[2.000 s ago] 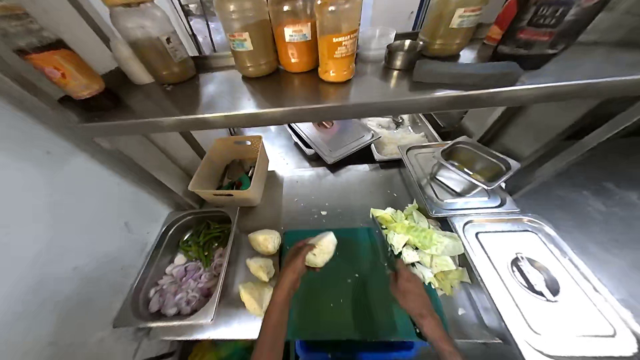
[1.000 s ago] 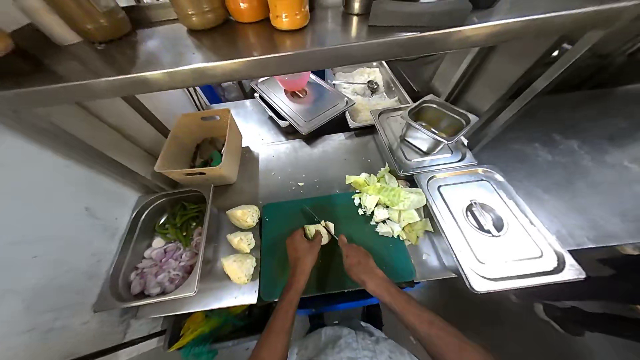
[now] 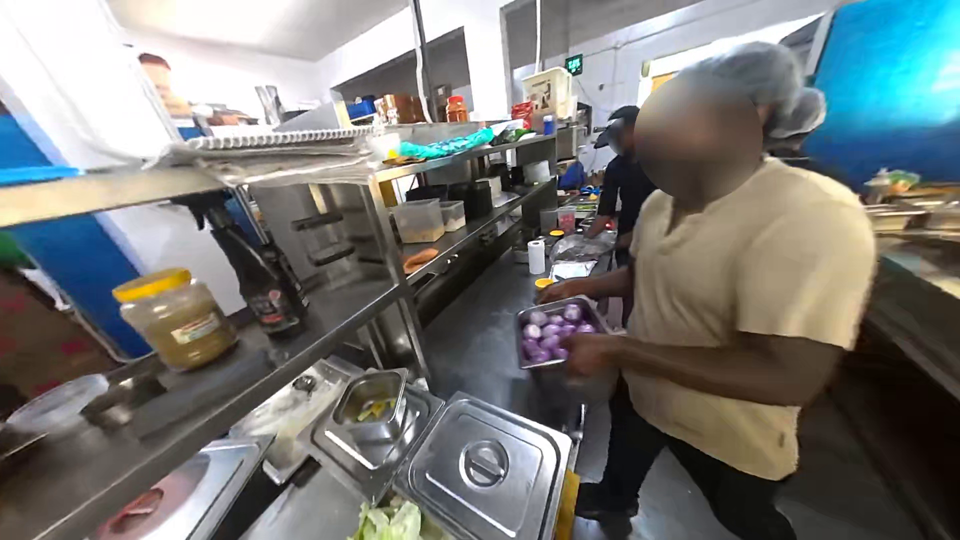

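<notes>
Neither of my hands shows in the head view, and the green cutting board is out of frame. Chopped cabbage leaves point(image 3: 388, 520) lie at the bottom edge, beside a steel pan lid point(image 3: 487, 457) with a round recessed handle. Behind the cabbage, a small steel container point(image 3: 371, 409) with some yellow-green pieces in it rests on another steel lid. To the right, a co-worker in a beige shirt point(image 3: 750, 277) holds a steel tray of peeled purple onions point(image 3: 553, 330) with both hands, over the edge of the dark counter.
A steel shelf point(image 3: 300, 352) crosses the left side, bearing a yellow-lidded jar point(image 3: 176, 319) and a dark spray bottle point(image 3: 251, 277). A tray with white contents point(image 3: 289, 412) sits below it. Another person in dark clothes point(image 3: 619, 180) stands farther back, near a paper roll point(image 3: 536, 256).
The view has swung far up and to the right. My hands, the cutting board, the cabbage pieces on it and the tray of sliced onions have left the frame. Co-workers now show.
</notes>
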